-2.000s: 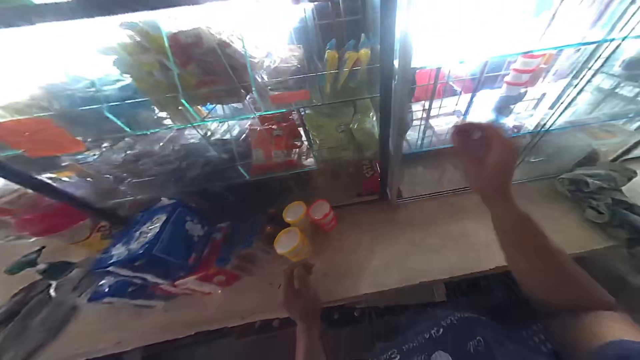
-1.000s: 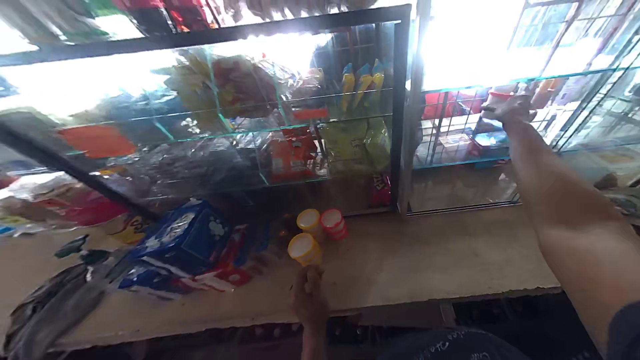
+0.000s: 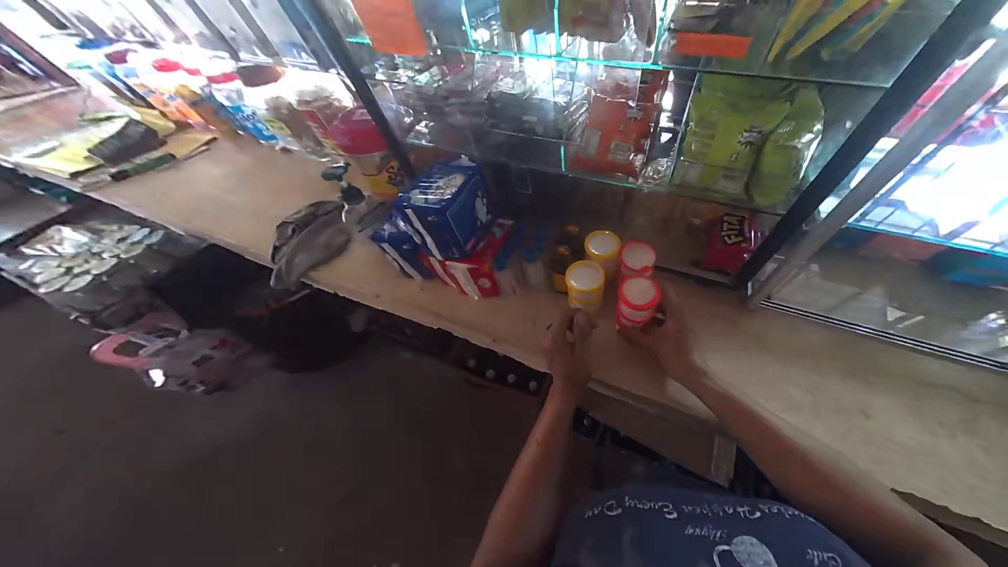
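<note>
My right hand (image 3: pixel 661 335) is closed around a red-rimmed tub with a pale lid (image 3: pixel 639 298), which stands on the counter in front of another red-rimmed tub (image 3: pixel 638 256). To their left are two yellow-rimmed tubs, one nearer (image 3: pixel 585 282) and one behind it (image 3: pixel 602 246). My left hand (image 3: pixel 572 339) is just below the nearer yellow tub, fingers bent; whether it touches the tub cannot be told. A dark brown bottle (image 3: pixel 562 264) stands left of the yellow tubs.
Blue packs (image 3: pixel 445 205) and a red pack (image 3: pixel 472 272) sit left of the tubs, then a grey cloth (image 3: pixel 315 236). Behind is a glass display case (image 3: pixel 614 63) with bagged goods and a dark metal post (image 3: pixel 850 150). The counter's front edge (image 3: pixel 441 319) runs below.
My right hand has come from the right-hand display shelf down to the counter, where a second red-rimmed tub now stands in its grasp. The view has swung left.
</note>
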